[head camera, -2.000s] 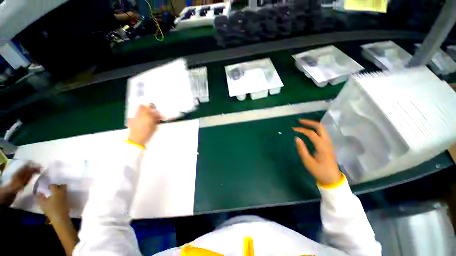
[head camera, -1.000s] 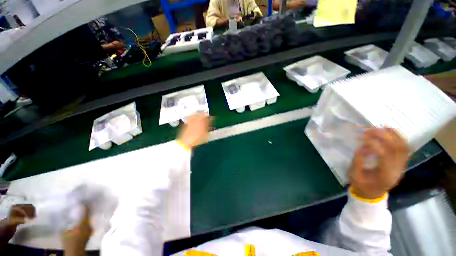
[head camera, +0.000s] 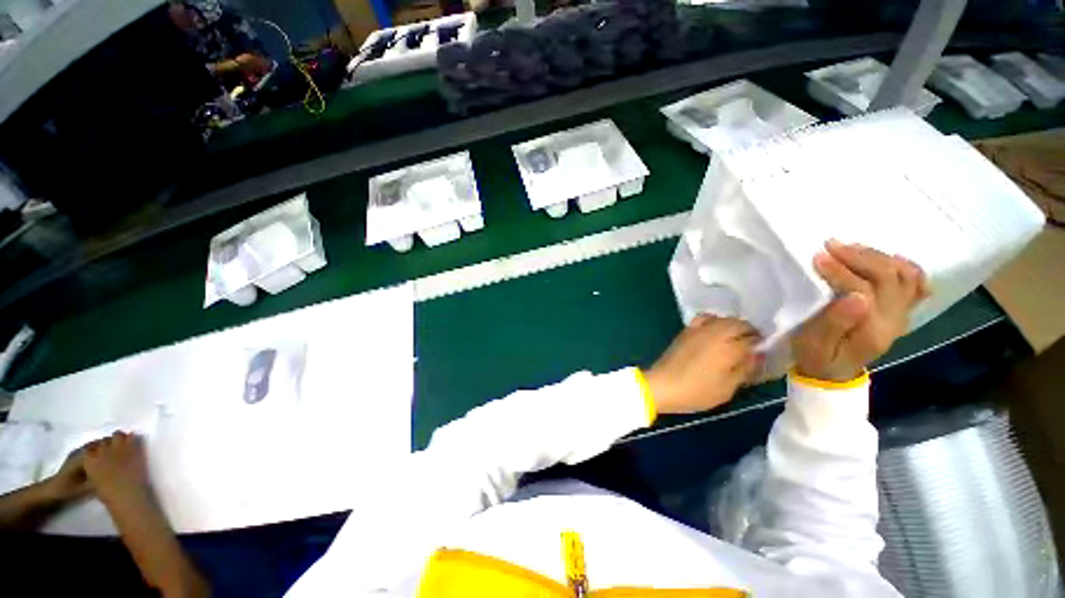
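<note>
A tall stack of nested white trays lies on its side at the right of the green bench, its hollows facing left. My left hand is at the lower edge of the stack's front tray, fingertips on the rim. My right hand lies against the near side of the stack, fingers bent over the tray edges. Whether the front tray is apart from the stack cannot be told. A bagged device with a dark oval part lies on the white bench covering at left.
Separate filled trays stand along the far green surface, one at centre. Another person's hands work at the far left. A grey post rises behind the stack. Bagged ribbed trays lie low at right, beside brown cardboard.
My left hand has moved from the trays on the line to the stack's front. My right hand has settled on the stack's near side. The bagged device now shows lying on the white covering.
</note>
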